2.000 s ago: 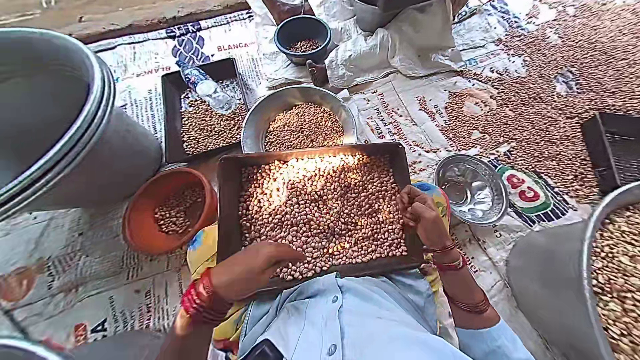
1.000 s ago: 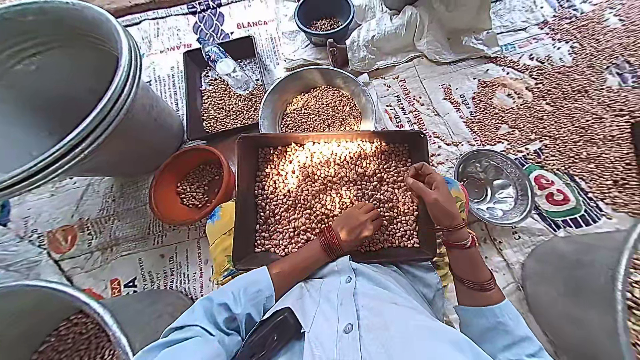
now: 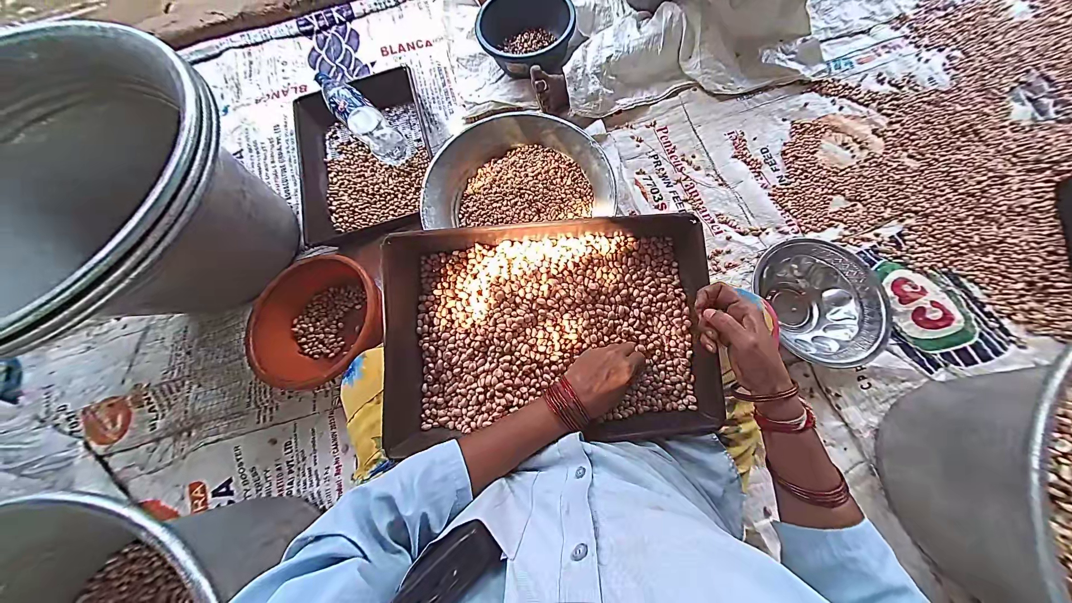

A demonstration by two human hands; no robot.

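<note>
A dark rectangular tray (image 3: pixel 404 352) rests on my lap, filled with small brown nuts or beans (image 3: pixel 519 335). My left hand (image 3: pixel 605 377) reaches across to the tray's lower right, its fingertips down among the nuts; whether it pinches any cannot be told. Over the tray's right rim is my right hand (image 3: pixel 735 335), its fingers curled together near the thumb, and anything between them is hidden. Beyond the tray stands a round metal bowl (image 3: pixel 437 180) with more nuts. An orange bowl (image 3: pixel 268 335) holding a few nuts is beside the tray's left edge.
Large metal buckets stand at left (image 3: pixel 243 226), lower left (image 3: pixel 251 536) and right (image 3: pixel 955 452). A second dark tray (image 3: pixel 314 167) holds nuts and a plastic bottle (image 3: pixel 368 121). A blue-grey bowl (image 3: pixel 502 63) stands behind. A shiny metal bowl (image 3: pixel 825 301) sits right, near nuts spread over printed sacks (image 3: pixel 695 176).
My left hand has moved from the tray's lower left, two seconds ago, to its lower right. My right hand stays near the right rim.
</note>
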